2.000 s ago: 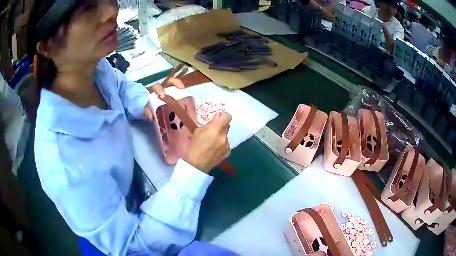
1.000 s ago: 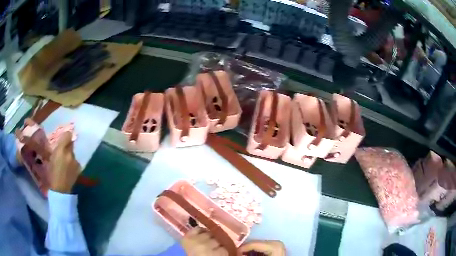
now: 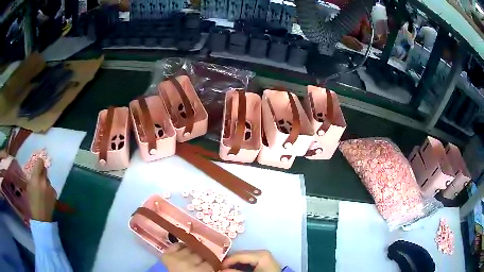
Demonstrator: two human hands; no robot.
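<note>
A pink open-topped box [image 3: 151,232] lies on the white sheet in front of me, with a brown strap [image 3: 175,229] running along over it. My left hand [image 3: 187,260] is at the box's near side, its fingers on the box and strap. My right hand [image 3: 253,260] is at the strap's right end by the box corner, fingers curled round it. A dark thing shows under the right fingers; I cannot tell what it is. Both hands are cut off by the bottom edge. Loose pink fasteners [image 3: 215,211] lie beside the box. Spare brown straps [image 3: 225,178] lie behind it.
Pink boxes with straps [image 3: 241,125] stand in a row behind the white sheet [image 3: 276,234]. A bag of fasteners [image 3: 385,178] and a black curved object [image 3: 411,256] lie at right. At left, a co-worker's hand [image 3: 41,194] works beside another box. Brown paper [image 3: 63,101] lies far left.
The view has swung right and down from the co-worker to my own work. My hands, barely in view two seconds ago, now show at the box and strap. The strap still lies over the box.
</note>
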